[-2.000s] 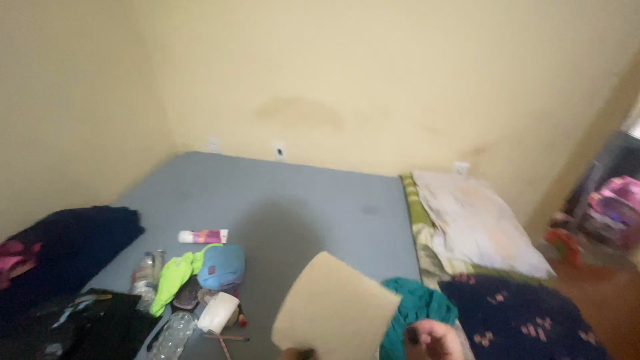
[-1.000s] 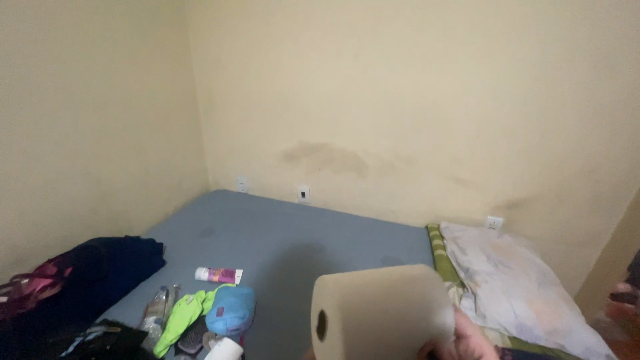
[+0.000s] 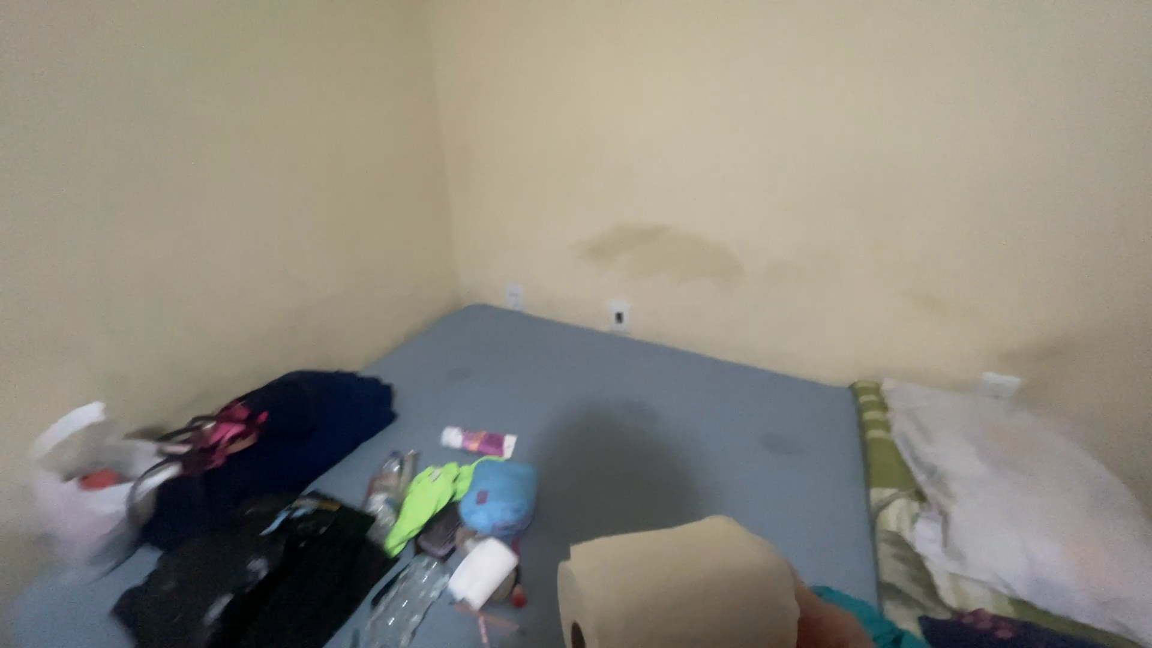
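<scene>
A thick roll of off-white paper (image 3: 679, 585), its core hole facing left, is held up at the bottom centre of the head view. My right hand (image 3: 823, 621) grips its right end and is partly hidden behind the roll. My left hand is out of sight. Left of the roll, on the grey mattress (image 3: 747, 414), lie a small white roll (image 3: 483, 571), a blue pouch (image 3: 498, 497), a neon green cloth (image 3: 430, 504), clear plastic bottles (image 3: 407, 603) and a purple and white tube (image 3: 479, 442).
Dark clothes (image 3: 279, 567) and a navy cloth bundle (image 3: 315, 423) lie at the left beside a white plastic bag (image 3: 85, 504). A white pillow (image 3: 1017, 504) rests on green striped bedding (image 3: 877, 432) at the right. Teal cloth (image 3: 864, 616) shows behind my right hand. Beige walls meet behind the mattress.
The roll, seen broad side on at first, has turned so its cored end shows at the left. The view has swung left and up, bringing the plastic bag into sight.
</scene>
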